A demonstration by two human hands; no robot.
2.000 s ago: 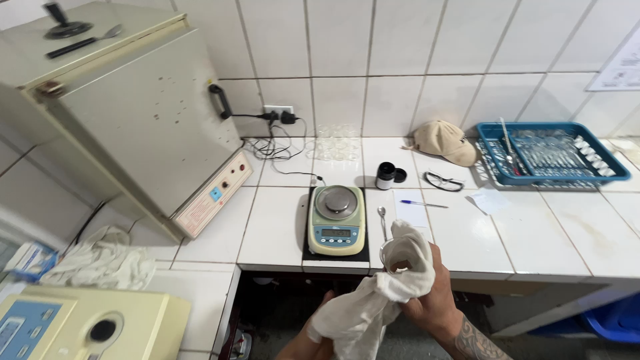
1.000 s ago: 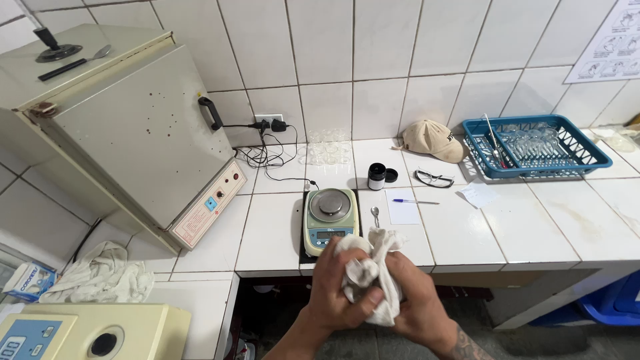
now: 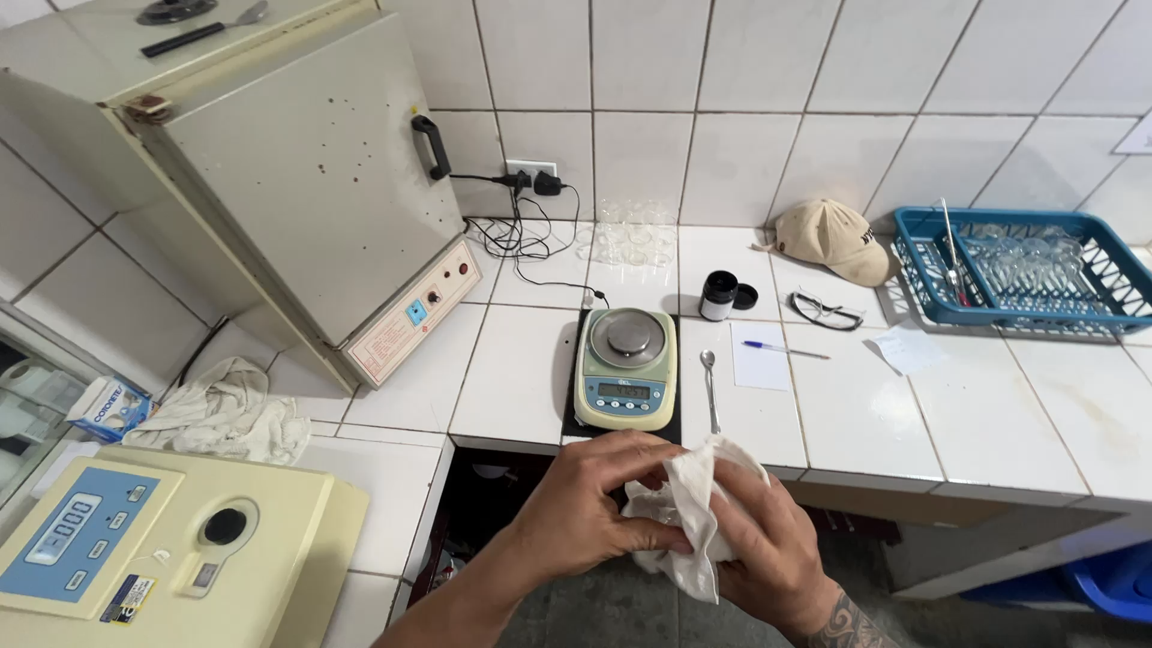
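My left hand (image 3: 598, 504) and my right hand (image 3: 774, 540) both grip a bunched white cloth (image 3: 693, 531) in front of the counter's edge. Something clear, perhaps glass, shows in its folds between my fingers, but most of it is hidden. Just beyond my hands stands a digital balance (image 3: 625, 387) with a round metal piece (image 3: 628, 337) on its pan and its display lit. To the right of the balance lie a metal spoon (image 3: 711, 387), a paper slip (image 3: 754, 360) and a blue pen (image 3: 785, 349). Behind them an uncapped black jar (image 3: 718, 295) stands beside its lid (image 3: 746, 295).
A laboratory oven (image 3: 306, 189) and a beige instrument (image 3: 297, 522) stand at left, with a crumpled cloth (image 3: 225, 418) between. Small glass vessels (image 3: 634, 234) stand by the wall. A cap (image 3: 835, 238), safety glasses (image 3: 826, 310) and a blue basket (image 3: 1071, 315) of glassware are at right.
The cloth hung long and loose two seconds ago and is now bunched between my hands. My left hand has come up to the cloth, and its fingers now press at its opening.
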